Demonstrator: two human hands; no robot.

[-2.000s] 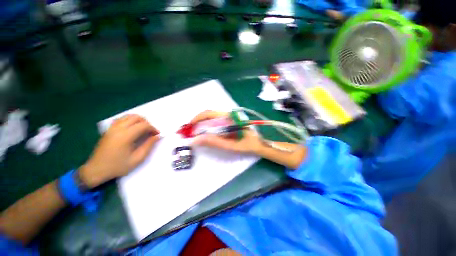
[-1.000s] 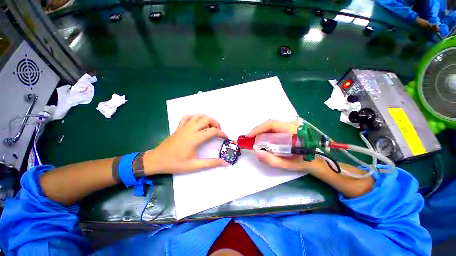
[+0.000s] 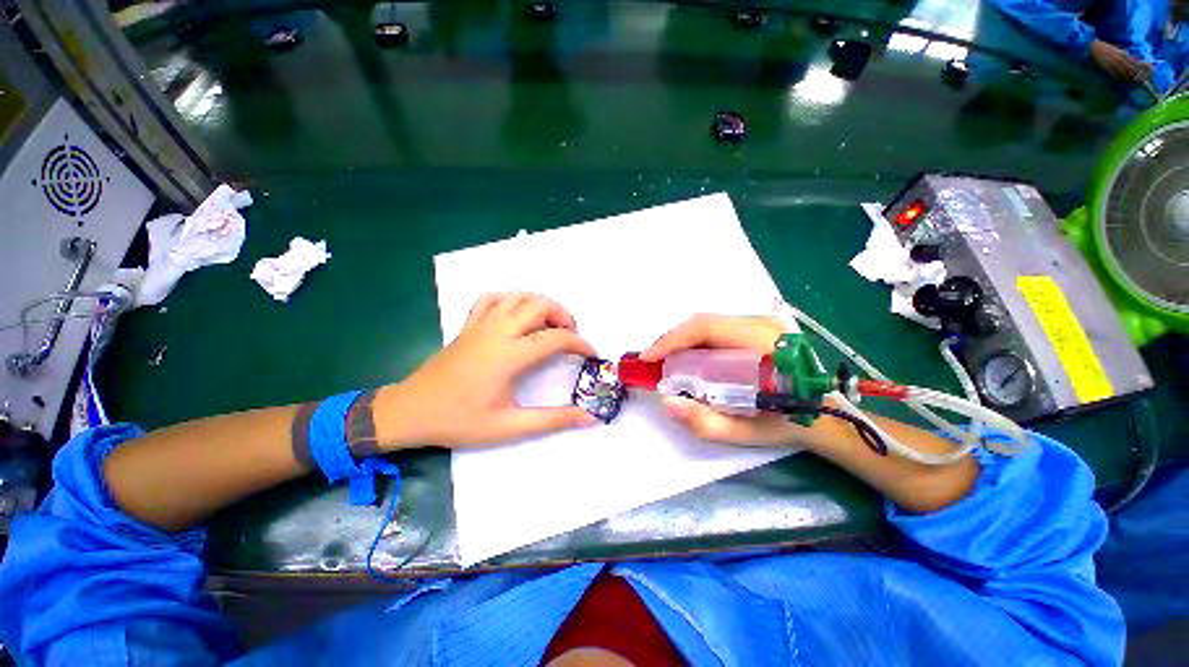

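The small black watch housing [image 3: 599,391] with silvery parts lies on the white paper sheet [image 3: 548,506]. My left hand [image 3: 502,374] holds it between thumb and fingertips at its left side. My right hand [image 3: 724,420] grips the dispensing syringe [image 3: 715,378], a clear-pink barrel with a red front end pointing left at the housing's right edge. Its needle cannot be made out. The green adapter head [image 3: 799,374] at its rear carries a pale air hose [image 3: 932,407]. A blue wrist strap [image 3: 335,437] is on my left wrist.
The grey dispenser controller [image 3: 1011,297] and green fan [image 3: 1124,209] stand at right. Crumpled tissues [image 3: 290,267] lie at left and beside the controller. A pale cabinet [image 3: 52,228] stands far left. Dark units [image 3: 729,127] lie across the green bench. A person's hand [image 3: 1119,60] shows top right.
Two seconds ago the housing lay free of my left hand; now that hand holds it, with the syringe's front at it. Since one second ago, the unit at upper centre-right has shifted slightly left.
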